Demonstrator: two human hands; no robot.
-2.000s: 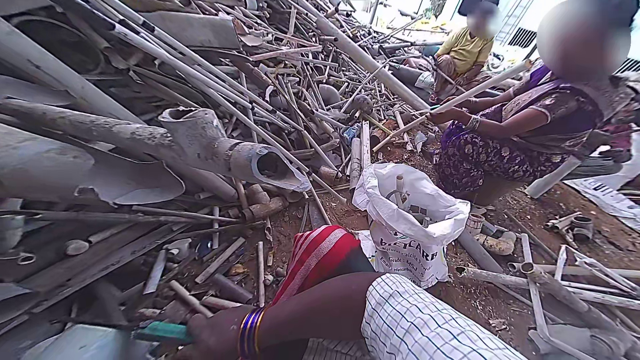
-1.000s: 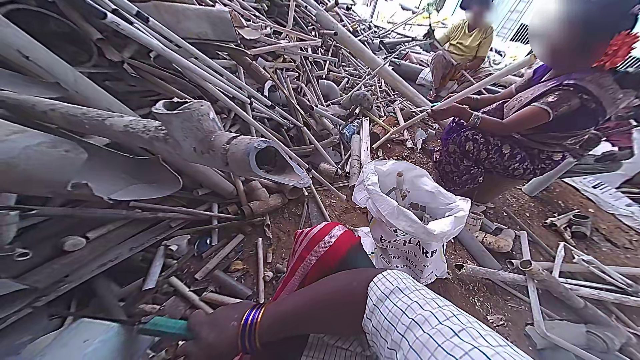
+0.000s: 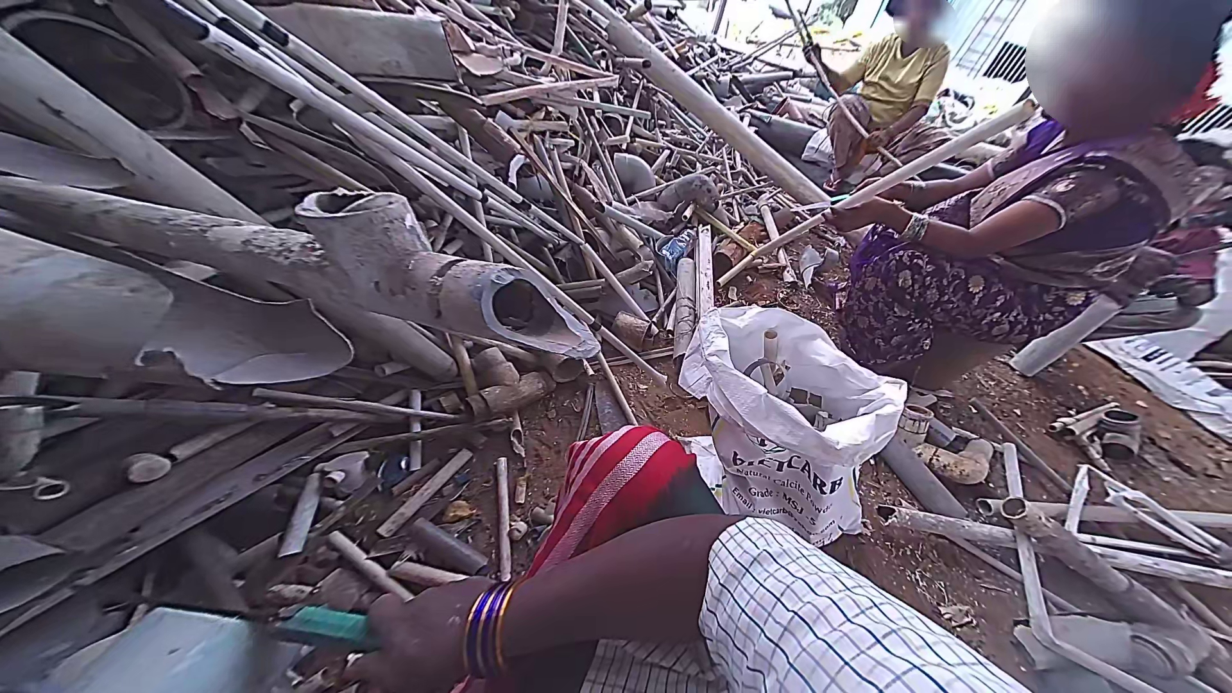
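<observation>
My right hand (image 3: 409,630), with bangles at the wrist, reaches across from the lower right to the lower left. Its fingers close on a green handle (image 3: 329,627). Beside the handle's far end lies a broad, flat, pale grey-blue piece (image 3: 173,654); blur hides whether the two are joined. My left hand is out of view. A red striped cloth (image 3: 616,491) lies over my knee, just beyond my forearm. Past it stands an open white woven sack (image 3: 789,414) with short pipe pieces inside.
Scrap plastic pipes (image 3: 577,144) heap up ahead and left, with a broken pipe tee (image 3: 423,260) jutting out. At right, a person in purple (image 3: 1001,241) grips a long pipe (image 3: 885,183). Farther back sits a person in yellow (image 3: 890,87) with a thin stick. Pipe offcuts (image 3: 1049,558) lie lower right.
The seated person in yellow now holds a thin stick slanting upward. My right hand stays at the lower left with the green handle in it.
</observation>
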